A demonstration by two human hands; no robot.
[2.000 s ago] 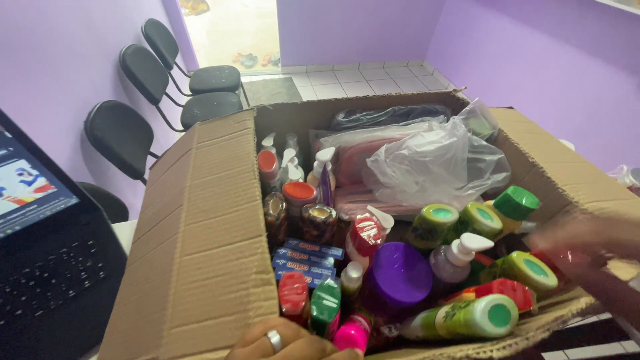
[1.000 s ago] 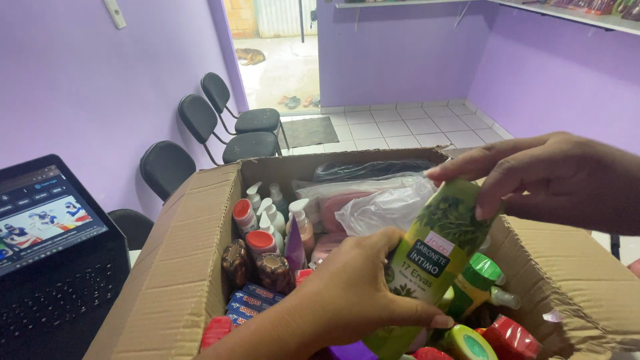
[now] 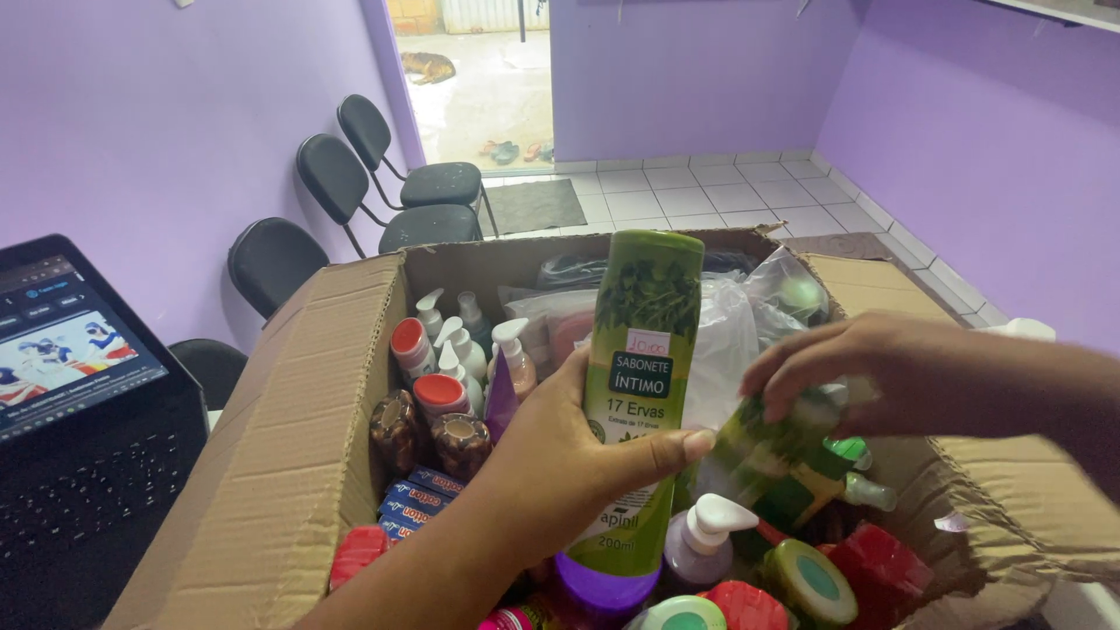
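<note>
My left hand (image 3: 595, 437) grips a green bottle of intimate soap (image 3: 643, 332), upright over an open cardboard box (image 3: 254, 437). To its right my right hand (image 3: 814, 376) has its fingers on a second green bottle (image 3: 774, 455), blurred and tilted. Below stand a pump bottle with a white head (image 3: 700, 542), a purple lid (image 3: 608, 582) and a green-capped bottle lying down (image 3: 809, 582). White pump bottles (image 3: 468, 350), red-capped bottles (image 3: 440, 395), brown bottles (image 3: 461, 444) and blue small boxes (image 3: 411, 507) fill the left side. Clear plastic bags (image 3: 726, 341) lie at the back.
An open laptop (image 3: 79, 420) is at the left, beside the box's raised flap. Several black chairs (image 3: 332, 171) line the purple wall. A dark mat (image 3: 534, 206) lies on the tiled floor near a doorway, with sandals (image 3: 500, 151) and an animal lying (image 3: 429, 67) beyond it.
The first green bottle, tilted between both hands one second ago, is now upright in my left hand alone. My right hand has moved down to another green bottle in the box.
</note>
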